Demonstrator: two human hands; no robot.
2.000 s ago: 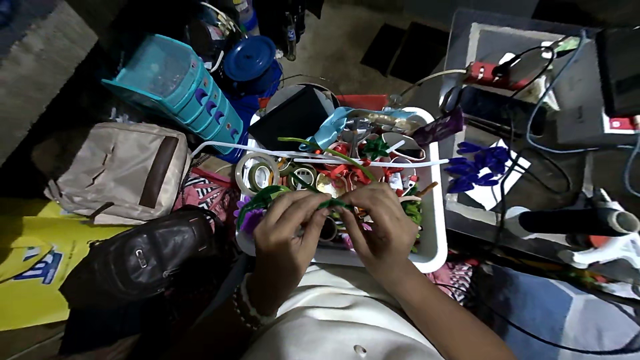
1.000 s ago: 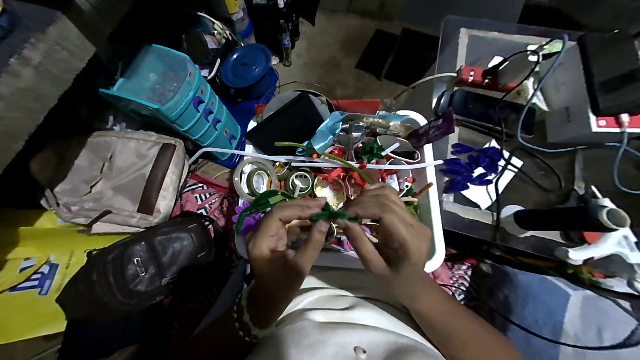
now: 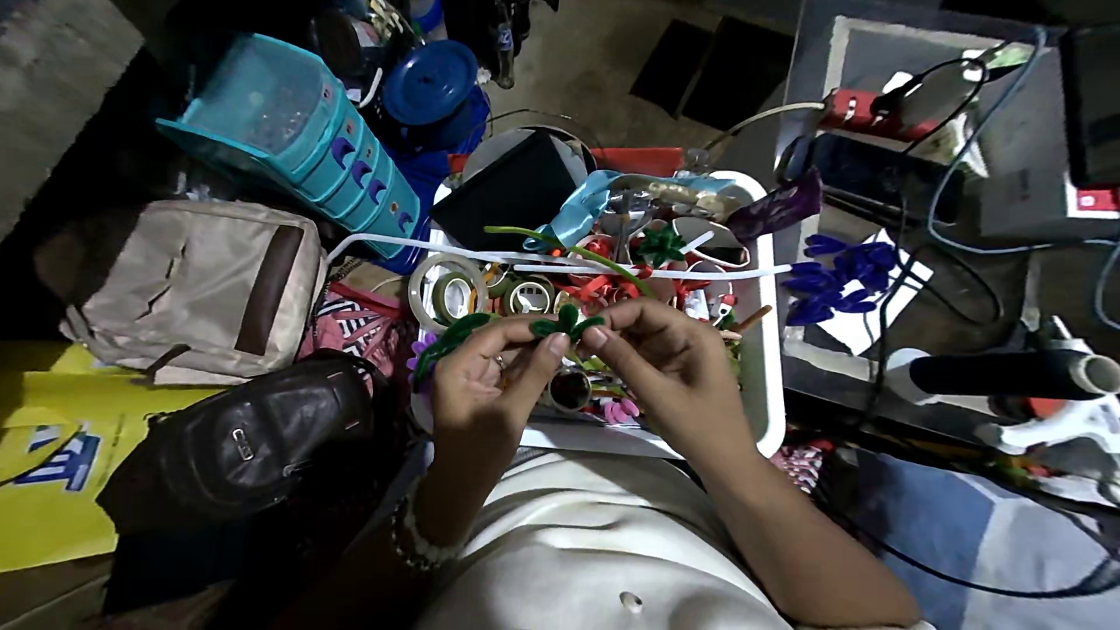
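A small dark green fuzzy piece with several loops, like bent pipe cleaner [image 3: 569, 324], is pinched between both hands above a white plastic tray [image 3: 770, 350]. My left hand [image 3: 490, 376] grips its left side between thumb and forefinger, while my right hand [image 3: 669, 363] pinches its right side. A longer green fuzzy strip [image 3: 448, 346] lies against my left hand's outer side. Rolls of tape [image 3: 448, 293], red ribbon-like pieces [image 3: 595, 284] and a green bow-like piece [image 3: 658, 245] fill the tray beyond my fingers. A pink piece [image 3: 619, 409] shows between my wrists.
A white rod [image 3: 682, 273] crosses the tray, ending near purple fuzzy petals [image 3: 844, 271]. Teal drawers [image 3: 324, 149], a beige bag [image 3: 206, 284] and a dark leather bag [image 3: 262, 429] stand left. At right are a glue gun [image 3: 1063, 429], a black roll [image 3: 1006, 374] and cables.
The green piece between my fingertips now shows several separate upright and sideways loops, where it looked flatter before. Both hands stay over the tray.
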